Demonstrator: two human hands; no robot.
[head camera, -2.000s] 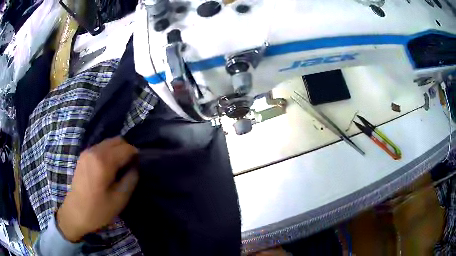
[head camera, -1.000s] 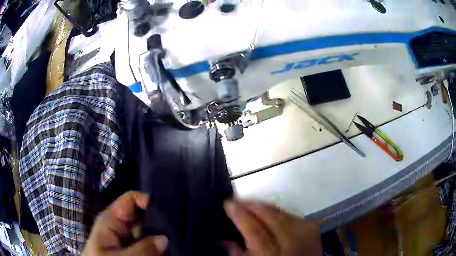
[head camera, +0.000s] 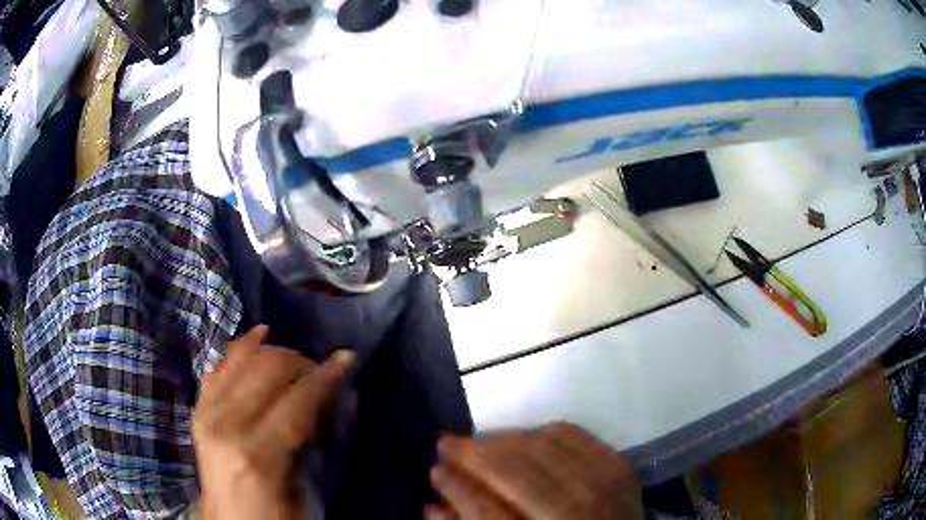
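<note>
The black fabric piece (head camera: 396, 386) lies under the head of the white sewing machine (head camera: 660, 107) and runs down towards me. My left hand (head camera: 269, 411) is on its left part, thumb and fingers pinching a fold of it. My right hand (head camera: 538, 472) is at its lower right edge, fingertips on the fabric, partly cut off by the bottom of the picture. The plaid garment panel (head camera: 117, 335) lies heaped to the left of the black fabric. The needle point is hidden behind the metal guard and knobs.
Tweezers (head camera: 670, 254), a black square pad (head camera: 670, 181) and thread snips (head camera: 777, 287) with orange and yellow-green handles lie on the table right of the needle. The table's grey ridged edge (head camera: 751, 408) curves along the lower right. A brown cardboard box (head camera: 843, 447) is below it.
My left hand has gone down, then up and right, onto the black fabric. My right hand has come in from the bottom edge. The black fabric now covers less of the plaid.
</note>
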